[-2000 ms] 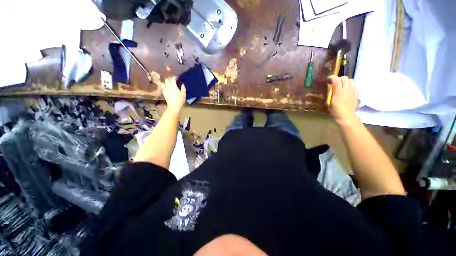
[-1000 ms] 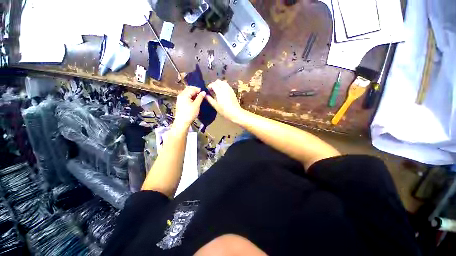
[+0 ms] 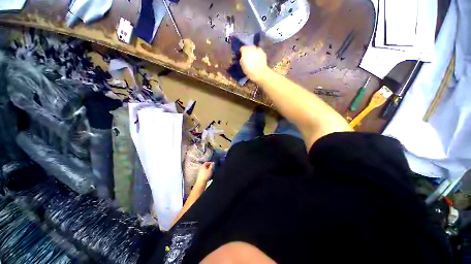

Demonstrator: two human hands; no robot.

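My right hand [image 3: 253,62] is on the table near its front edge, its fingers closed on a crumpled navy cloth scrap [image 3: 237,67] that sticks out on the left and above. My left hand [image 3: 205,169] is lowered below the table edge, beside my body; it is small and blurred, and I cannot tell if it holds anything. The silver base plate [image 3: 292,21] of the machine lies just beyond my right hand, cut off by the top edge.
On the right lie a green-handled screwdriver [image 3: 359,98], a yellow-handled brush [image 3: 369,107], a black-handled screwdriver [image 3: 393,104], paper patterns [image 3: 400,51] and pale fabric [image 3: 449,113]. A small dark part [image 3: 327,93] lies mid-table. A thin rod [image 3: 172,19] and navy strips [image 3: 147,23] lie left.
My two hands, together at the navy scrap a second ago, are apart. My left hand has dropped below the table edge; my right hand has the scrap on the tabletop. The view has shifted.
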